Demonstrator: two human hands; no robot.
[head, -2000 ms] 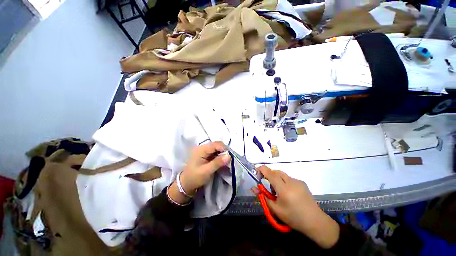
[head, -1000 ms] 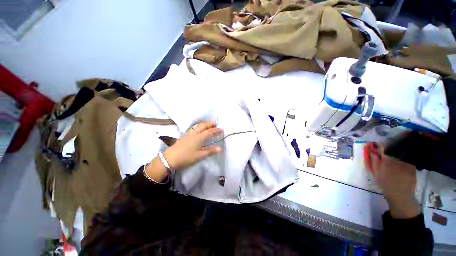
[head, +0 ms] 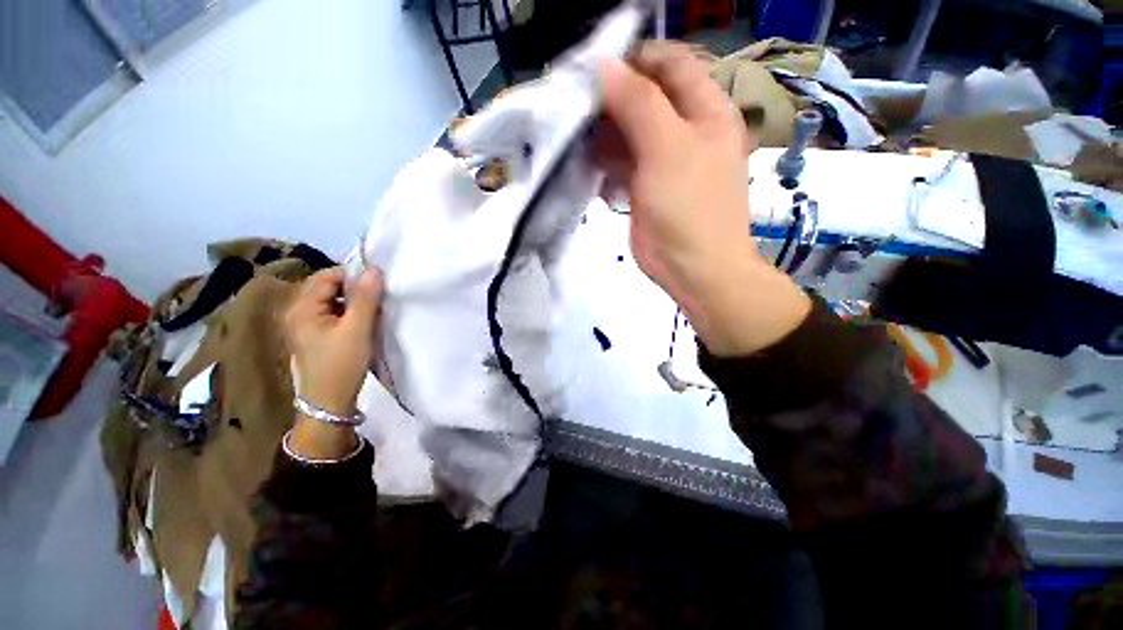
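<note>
The garment (head: pixel 443 271) hangs raised between my two hands, its white backing side facing me. A dark binding strip (head: pixel 499 326) runs down it in a curve. My left hand (head: pixel 335 332) pinches its left edge. My right hand (head: pixel 684 172) is raised high and grips its upper right corner; the fingertips are partly hidden by cloth and slightly blurred. The scissors' orange handles (head: pixel 924 357) lie on the machine table to the right, beside the machine arm, partly hidden by my right sleeve.
The white sewing machine (head: pixel 887 197) with a black band (head: pixel 1012 215) stands at right. Tan garment pieces (head: pixel 770 92) are heaped behind it. More tan cloth (head: pixel 234 418) hangs at left, near a red metal part (head: pixel 99 308). The table's scale edge (head: pixel 665 465) runs in front.
The scissors have left my right hand and lie on the table. My right hand has moved left and up and taken hold of the garment, which is lifted. My left hand now grips its left edge.
</note>
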